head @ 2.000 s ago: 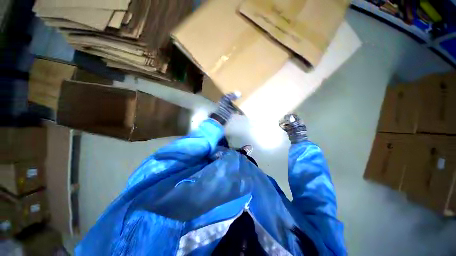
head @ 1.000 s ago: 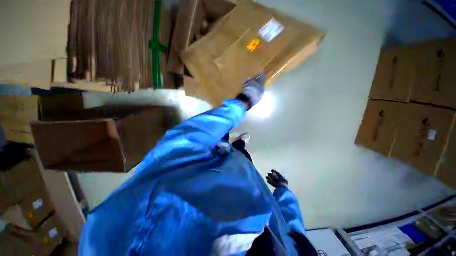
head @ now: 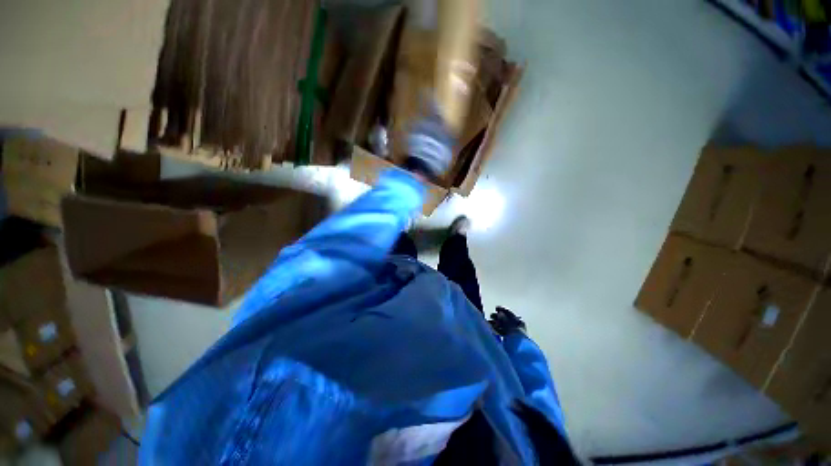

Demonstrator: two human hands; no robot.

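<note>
My left hand (head: 428, 146), in a grey striped glove and motion-blurred, is at the lower end of a flattened carton (head: 457, 59) and appears shut on it. The carton shows nearly edge-on as a narrow, blurred tan strip. It stands over an open scrap carton (head: 492, 127) that holds loose brown pieces. My right hand (head: 507, 320), small and gloved, hangs low beside my leg, empty, with its fingers slightly apart.
Stacked flattened cardboard (head: 228, 82) with a green strap stands at the upper left. An open empty carton (head: 141, 246) lies below it. Closed cartons (head: 729, 264) stand at the right, others (head: 46, 337) at the lower left. Shelving (head: 774, 36) is at the upper right.
The flattened carton has turned from broadside to nearly edge-on, and the scrap carton under it now shows. My left hand moved slightly left with it. My right hand earlier dropped from in front to beside my leg.
</note>
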